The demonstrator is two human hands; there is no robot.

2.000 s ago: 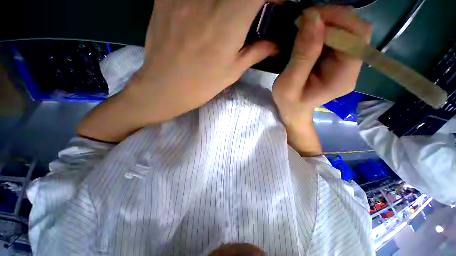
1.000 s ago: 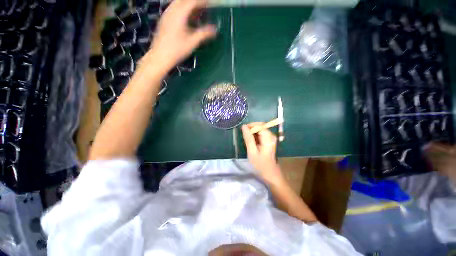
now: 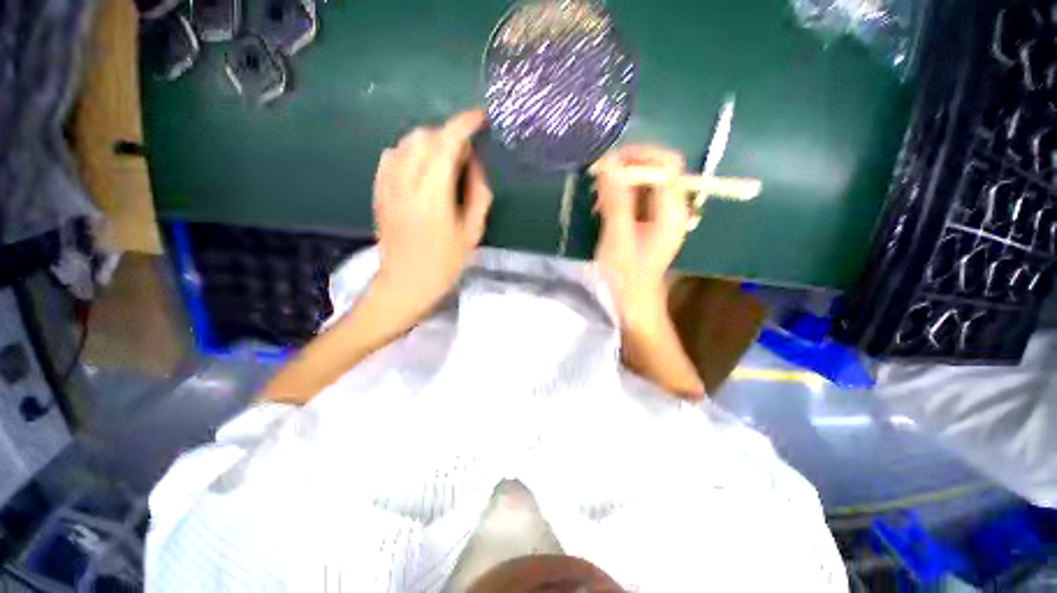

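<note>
My left hand (image 3: 427, 209) is left of and below the parts dish, fingers curled around a small dark thing that is mostly hidden and blurred. My right hand (image 3: 644, 214) is just below the dish's right edge and pinches a pale wooden stick (image 3: 728, 187) that points right. The round dish (image 3: 559, 87) holds glittering silver bits, with a tan patch at its top. A thin silver tool (image 3: 719, 137) lies on the green mat (image 3: 348, 151), and the stick crosses over its lower part.
Several loose black housings (image 3: 257, 67) are at the upper left. A black blister tray (image 3: 974, 243) is at the right, with a clear plastic bag (image 3: 860, 17) near its top. A cardboard strip (image 3: 116, 185) borders the mat's left. A black tray in a blue frame (image 3: 278, 284) is below the bench edge.
My left hand has come back from the housings at the upper left to below the dish. My right hand still holds the stick. The view has shifted, so the dish appears higher and larger.
</note>
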